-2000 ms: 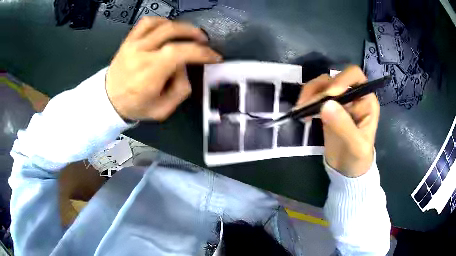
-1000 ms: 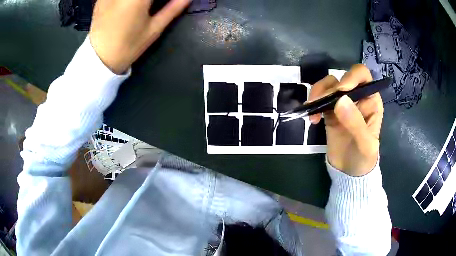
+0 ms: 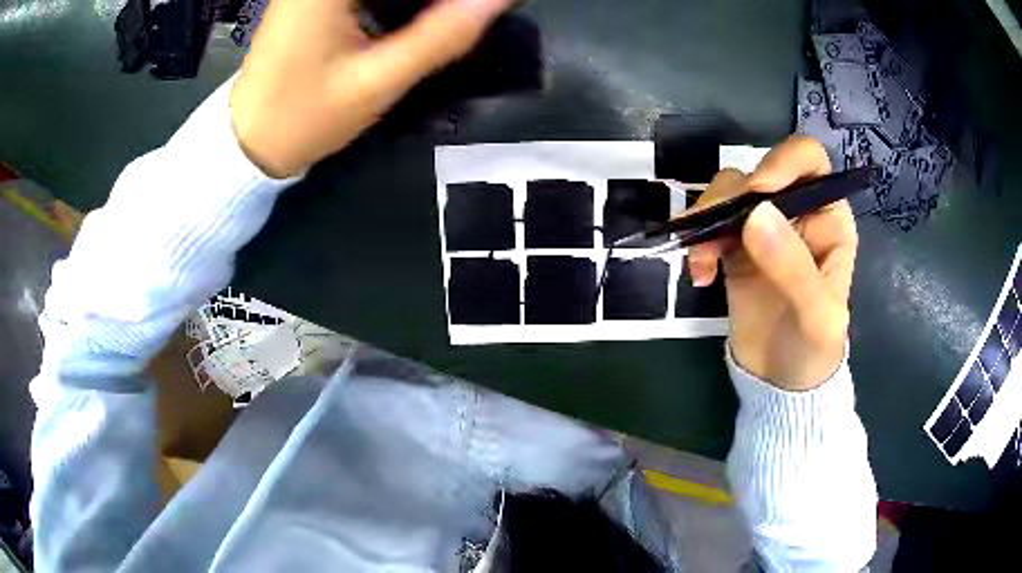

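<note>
My left hand (image 3: 325, 95) is at the top, partly cut off by the picture's edge, on a black, blurred plastic housing (image 3: 499, 62). My right hand (image 3: 790, 263) holds black tweezers (image 3: 773, 210) like a pen, their pale tips over the white release liner sheet (image 3: 588, 332). The sheet lies on the table with two rows of black pads (image 3: 560, 289); its right end is hidden by my right hand. A black square piece (image 3: 686, 146) shows at the sheet's upper edge, left of my right fingers. I cannot tell whether the tips touch a pad.
Black housings (image 3: 174, 39) lie at the upper left. A pile of grey-looking housings (image 3: 863, 95) lies at the upper right. Spare sticker sheets (image 3: 975, 392) are at the far right. White waste liner (image 3: 252, 347) and a brown cardboard box (image 3: 185, 409) are beyond the front table edge.
My left hand first moved up to the upper-left parts, then came slightly right and down with a black housing. The sheet has shifted slightly left. My right hand has barely moved.
</note>
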